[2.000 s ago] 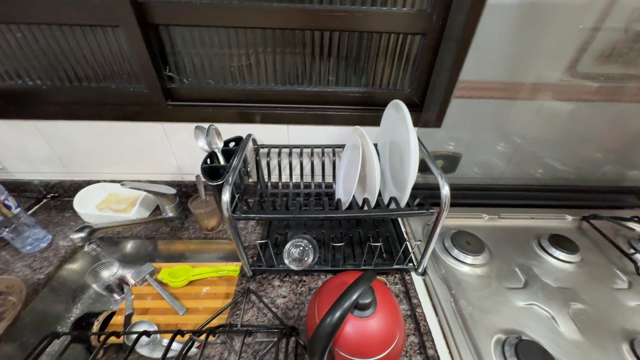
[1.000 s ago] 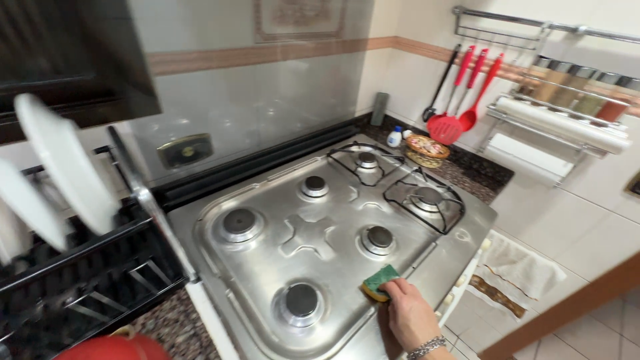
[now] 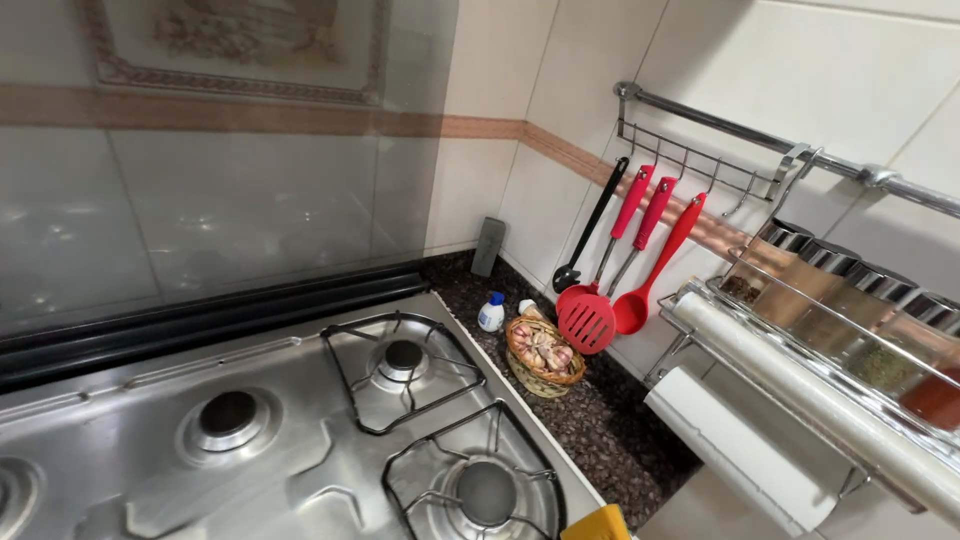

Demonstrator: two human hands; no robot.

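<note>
Neither my left hand nor my right hand is in view. A yellow sponge (image 3: 598, 525) shows only in part at the bottom edge, by the stove's front right corner; whatever holds it is hidden below the frame. The stainless steel gas stove (image 3: 300, 420) fills the lower left. Black wire pan supports (image 3: 405, 373) stand over its back right burner, and another pan support (image 3: 517, 442) surrounds the front right burner (image 3: 486, 493). The back middle burner (image 3: 227, 414) has no support over it.
On the granite counter (image 3: 592, 420) stand a wicker basket of garlic (image 3: 545, 352) and a small white bottle with a blue cap (image 3: 492, 313). Red utensils (image 3: 589, 322) hang from the hook rack (image 3: 697, 161). At right are spice jars (image 3: 832, 289) and a paper towel roll (image 3: 742, 450).
The view has swung right, from the dish rack to the stove and the corner. One second ago my right hand held a green and yellow sponge on the stove's front; the hand is now out of view.
</note>
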